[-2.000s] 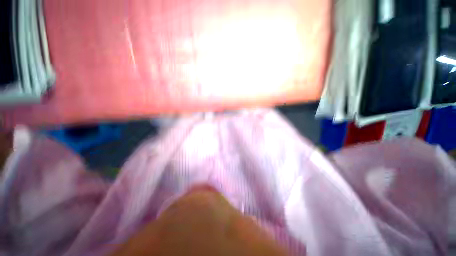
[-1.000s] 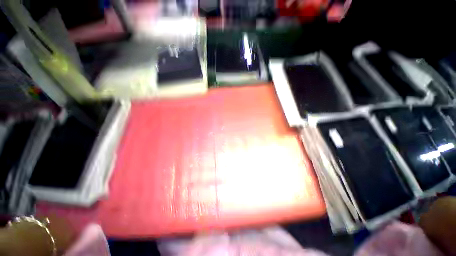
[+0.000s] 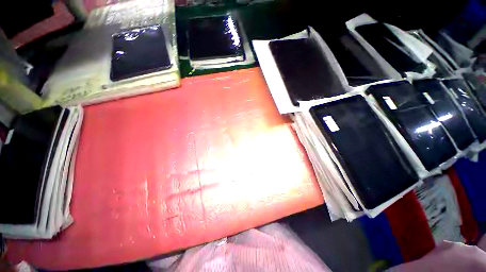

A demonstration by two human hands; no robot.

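A red-pink plastic-covered bench top [image 3: 176, 159] lies in front of me. At the right a black tablet [image 3: 367, 151] with a small white label lies on a stack with white sheets [image 3: 325, 180] between; more such stacks stand beside it. Behind, a dark tablet [image 3: 306, 69] lies on a white sheet. At the left edge another interleaved tablet stack [image 3: 29, 164] is cut off by the frame. Neither hand shows clearly; only a pink sleeve at the lower right and a small blurred bit at the lower left edge.
A small black device [image 3: 141, 51] lies on a cream pad [image 3: 74, 79] with handwriting at the back left. Another small device [image 3: 216, 38] lies on a green mat [image 3: 192, 68]. A yellowish upright [image 3: 18, 87] stands at the left. Blue and red items [image 3: 410, 223] lie below the right stacks.
The view has shifted, and the bench sits lower and further left. The bracelet wrist at lower left and the wrist at lower right have left the picture. The stacks look unchanged.
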